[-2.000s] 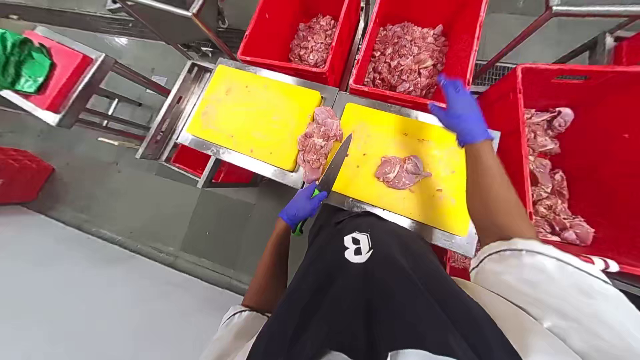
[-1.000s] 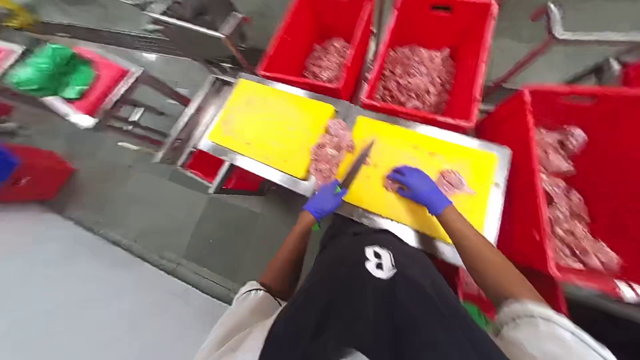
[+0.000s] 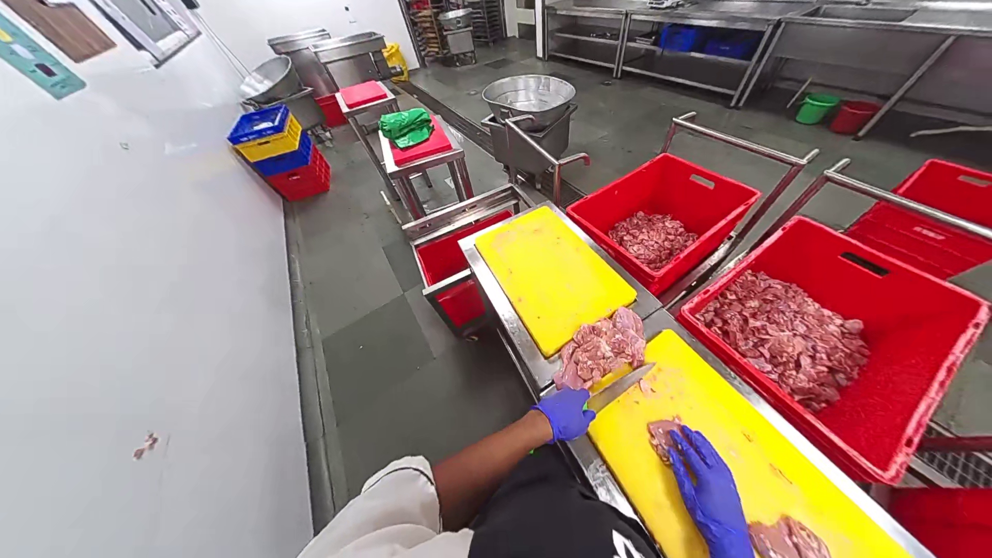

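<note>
My left hand [image 3: 566,415], in a blue glove, grips a knife with a green handle; its blade [image 3: 620,387] lies over the near yellow cutting board [image 3: 721,403], beside a heap of raw meat pieces [image 3: 604,349]. That heap sits between this board and the far yellow board [image 3: 550,271]. My right hand [image 3: 705,488], also gloved in blue, rests with its fingertips on a small piece of raw meat [image 3: 664,438] on the near board. Another raw meat piece [image 3: 787,538] lies by the right wrist, partly cut off by the frame's lower edge.
Two red crates hold cut meat beyond the boards, one smaller heap [image 3: 652,239] and one larger [image 3: 787,333]. Metal trolley handles [image 3: 744,141] rise behind them. A red bin [image 3: 457,263] stands left of the metal table. A white wall [image 3: 147,310] runs along the left.
My right hand has come down from beside the crates onto the board and now touches meat. The left hand still holds the knife near the heap. The view has swung widely to the left and up.
</note>
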